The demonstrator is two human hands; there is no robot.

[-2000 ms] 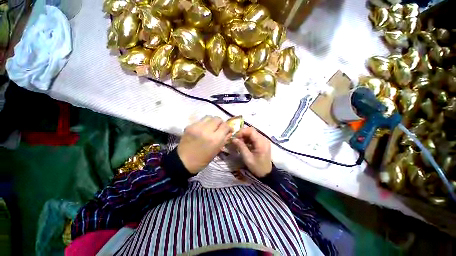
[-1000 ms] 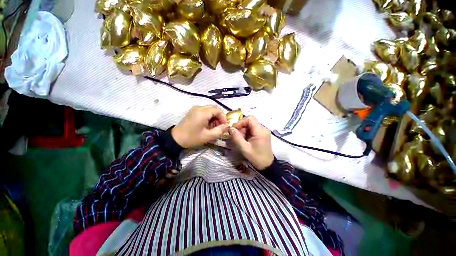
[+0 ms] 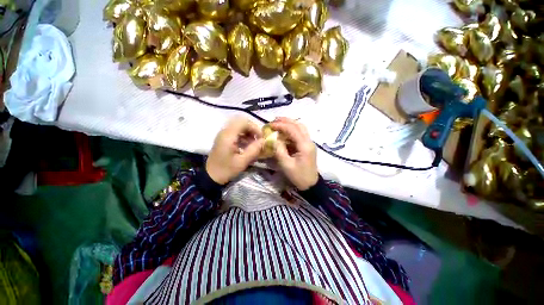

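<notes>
A small shiny gold piece (image 3: 269,140), perhaps a petal or skin, is held between the fingers of both hands over the lap, near the table's front edge. My left hand (image 3: 232,151) grips it from the left, fingers bent. My right hand (image 3: 296,153) pinches it from the right. The fingers hide much of the piece, and whether a core is inside cannot be told.
Gold ornaments (image 3: 206,40) are piled at the back. Black snips (image 3: 268,102) and a cord (image 3: 376,162) lie before them, with a white strip (image 3: 352,119) to the right. A teal glue gun (image 3: 444,119) sits in a holder (image 3: 413,98). More gold pieces (image 3: 489,77) stand right, white cloth (image 3: 40,77) left.
Both hands stay together on the gold piece, with the fingers shifted around it. The right fingers now cover more of its top. The view has shifted slightly, moving the table things in the picture.
</notes>
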